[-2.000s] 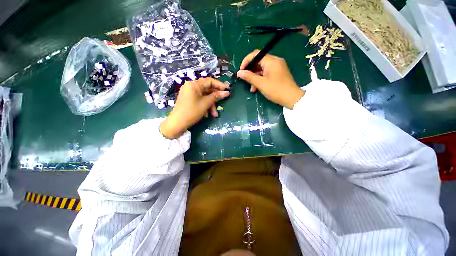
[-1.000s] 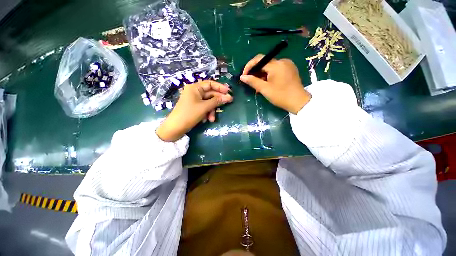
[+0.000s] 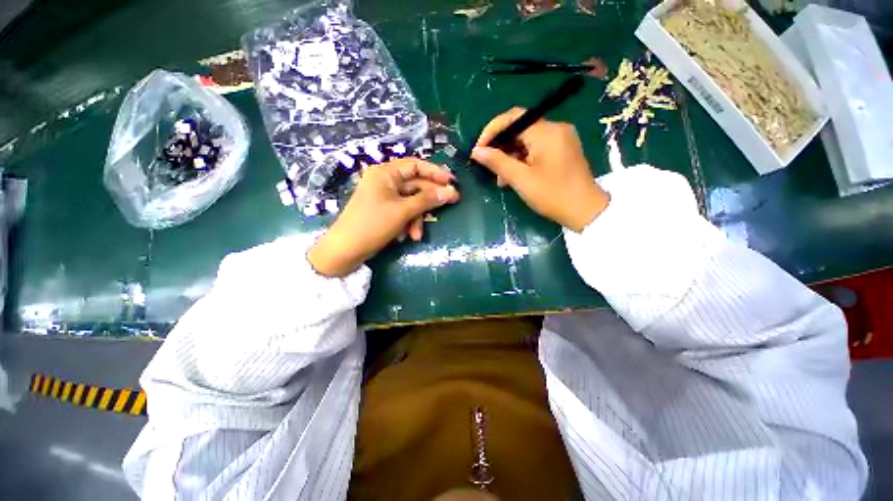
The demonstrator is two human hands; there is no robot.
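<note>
My left hand (image 3: pixel 384 207) is at the middle of the green bench, its thumb and forefinger pinched on a tiny dark component (image 3: pixel 452 184). My right hand (image 3: pixel 543 166) is just right of it, closed on black tweezers (image 3: pixel 540 108) held like a pen. The tweezer tips point left toward the component; whether they touch it is too small to tell. A pale sliver (image 3: pixel 431 218) lies on the bench beside my left fingers. A loose pile of pale strips (image 3: pixel 638 96) lies beyond my right hand.
A large clear bag of components (image 3: pixel 328 93) lies beyond my left hand, parts spilling from its near end. A smaller clear bag (image 3: pixel 176 152) with dark parts is at the left. Spare tweezers (image 3: pixel 537 67), a white box of strips (image 3: pixel 736 78) and another white box (image 3: pixel 850 93) lie beyond, rightward.
Compared with two seconds ago, my right hand has shifted slightly right and the tweezers are tilted lower. My left hand keeps its pinch. The small bag appears slightly further left in the view.
</note>
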